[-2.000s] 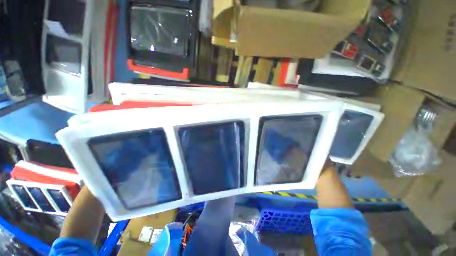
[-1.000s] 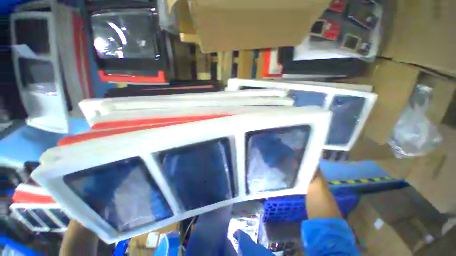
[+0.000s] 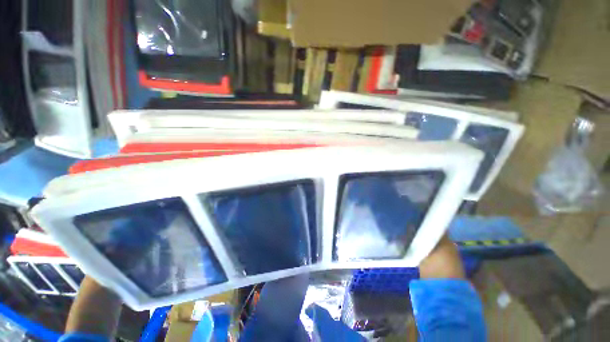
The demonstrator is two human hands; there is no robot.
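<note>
A stack of long white screen trays [image 3: 328,220] with red trays [image 3: 107,160] among them is held in front of me, tilted. The near tray shows three glossy dark panels with reflections. My left hand [image 3: 93,307] is at the stack's lower left end, its fingers hidden behind the tray. My right hand [image 3: 441,260] is at the right end, its fingers also hidden. Behind the stack stands another white tray [image 3: 516,137] with dark panels, reaching out to the right.
Beyond are a white tray stack [image 3: 63,120], a black tray under clear film [image 3: 180,30], a wooden pallet [image 3: 314,67], and a large carton [image 3: 381,20]. A crumpled plastic bag [image 3: 567,177] is at right. A blue crate [image 3: 381,277] and a tray stack [image 3: 43,270] are lower down.
Since two seconds ago, the held stack has shifted lower and nearer, showing more of its layers. Since one second ago, it has turned slightly and its right end is farther right.
</note>
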